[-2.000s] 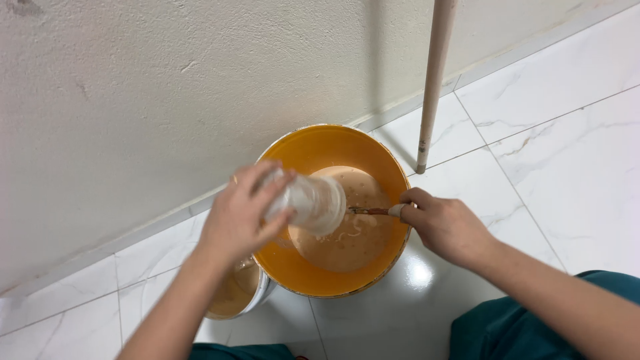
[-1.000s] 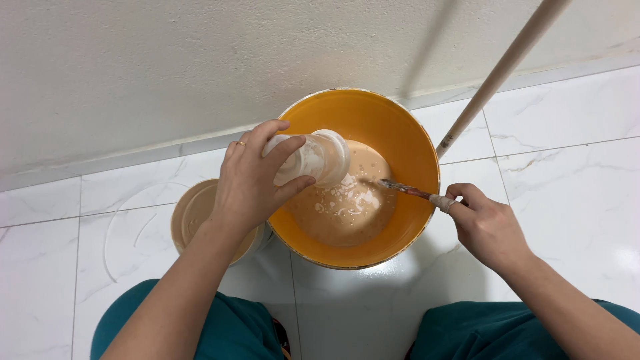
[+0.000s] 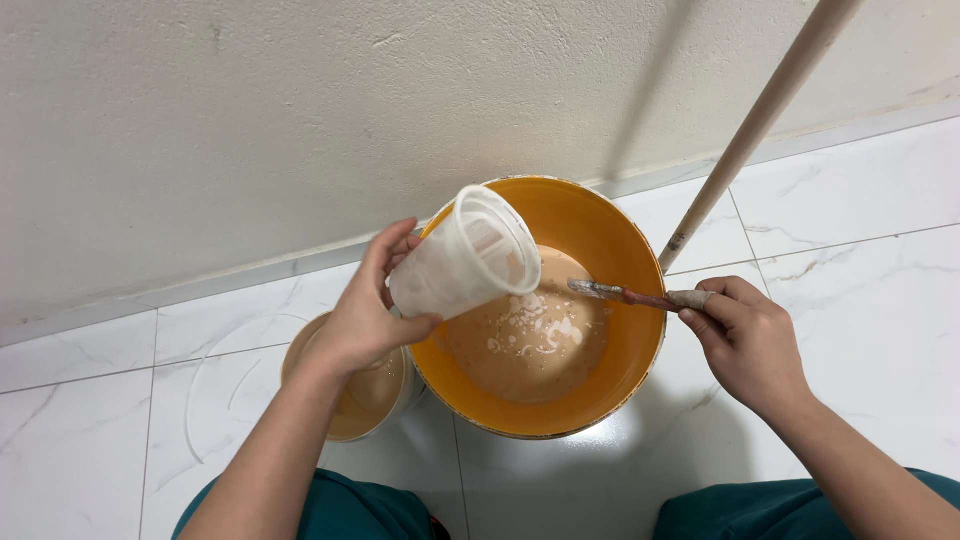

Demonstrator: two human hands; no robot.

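Observation:
My left hand grips a translucent plastic cup, tilted with its mouth toward the right over an orange bucket. Inside the bucket lies peach-coloured liquid paint with whitish streaks and small bubbles on its surface. My right hand holds a paint-smeared tool with a reddish handle; its whitish, coated tip points left above the paint. One finger of that hand has a wrapping on it. Left of the bucket, partly behind my left forearm, stands a smaller container with similar peach liquid.
A long pole slants down to the floor just right of the bucket. Behind rises a rough, light wall. White marble-look tiles cover the floor, with a curved whitish mark at left. My knees in teal cloth are at the bottom edge.
My left hand has turned the cup so that its mouth now faces more up and right; before, it was tipped further over the paint. The tool remains in my right hand.

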